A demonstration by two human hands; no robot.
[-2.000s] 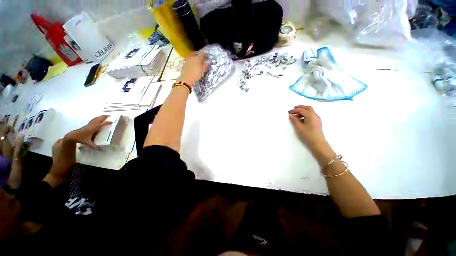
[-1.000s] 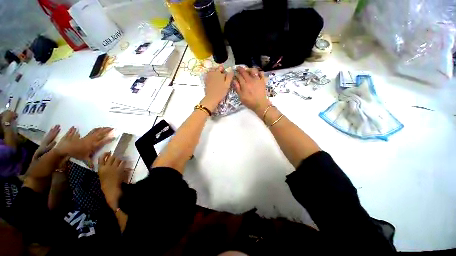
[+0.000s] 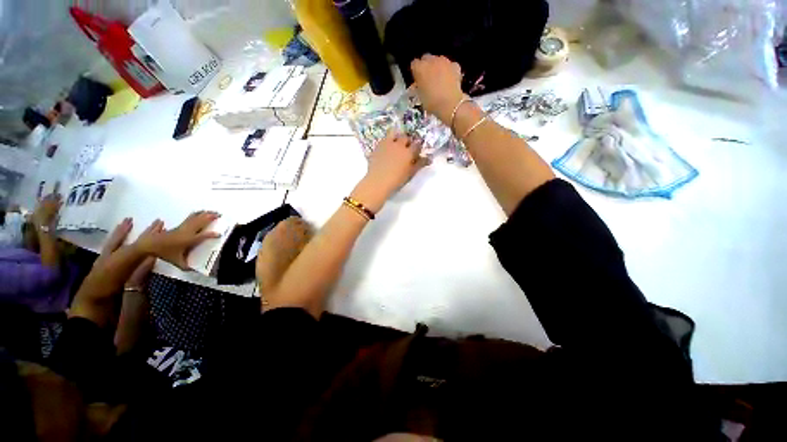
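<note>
The silvery clear poly bag (image 3: 373, 128) with cables lies on the white table, in front of the dark cylinder. My left hand (image 3: 395, 161) is at its near edge, fingers bent on it. My right hand (image 3: 437, 79) is at its far side, fingers curled down; whether it pinches the plastic cannot be made out. A loose heap of thin grey-white charging cables (image 3: 528, 104) lies right of the bag, partly behind my right wrist.
A crumpled white cloth with blue edge (image 3: 617, 151) lies right. The black bag (image 3: 470, 34), yellow roll (image 3: 328, 43) and dark cylinder (image 3: 366, 47) stand behind. White boxes (image 3: 263, 99) are stacked left. A neighbour's hands (image 3: 185, 237) are near a black tray (image 3: 250, 246).
My right hand first came from the right to the bag, then moved to its far side. My left hand has moved nearer me. The bag looks flatter and more spread. The neighbour's black tray has shifted.
</note>
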